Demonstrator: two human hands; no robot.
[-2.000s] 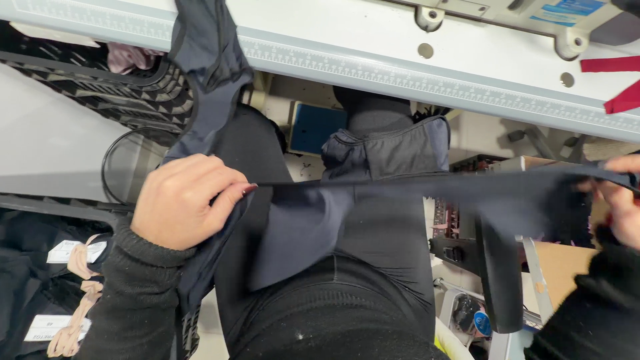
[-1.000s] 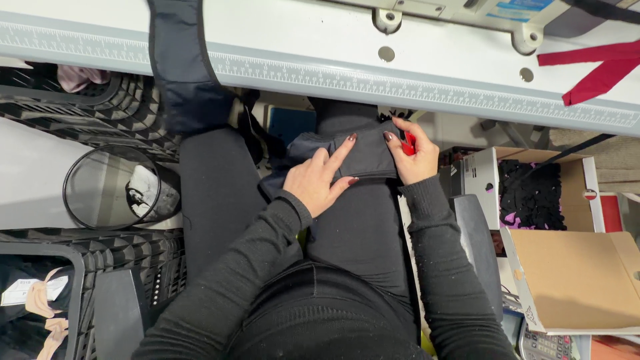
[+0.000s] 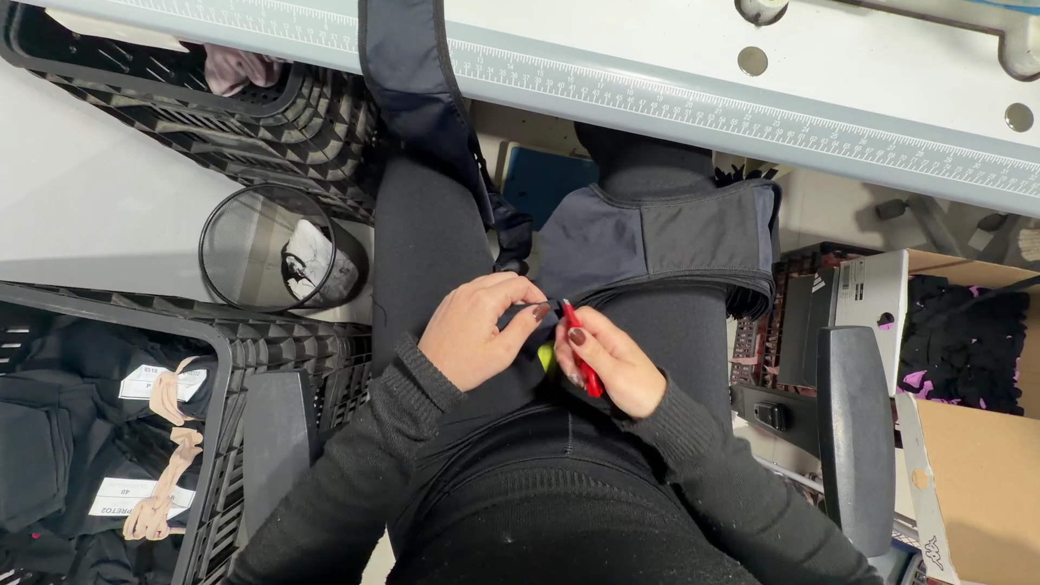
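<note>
Over my lap, my left hand [image 3: 484, 329] pinches a dark fabric edge between thumb and fingers. My right hand [image 3: 613, 361] grips a small red tool [image 3: 583, 349], probably thread snips, its tip against that fabric close to my left fingertips. Beyond my hands, a stack of dark navy and black garment pieces [image 3: 658, 240] lies over my thigh. A long navy fabric piece [image 3: 414, 89] hangs over the table edge and runs down between my legs. Something yellow-green [image 3: 547, 357] shows partly between my hands.
The table edge with a printed ruler [image 3: 650, 101] crosses ahead. On the left are black plastic crates [image 3: 219, 366] with dark garments and a wire-mesh bin [image 3: 268, 248]. At right stand a chair armrest [image 3: 857, 439] and an open cardboard box [image 3: 975, 341] of black scraps.
My hands, stretching a dark garment two seconds ago, came together over the stack and are now closer to my body. The red tool shows in my right hand from one second ago.
</note>
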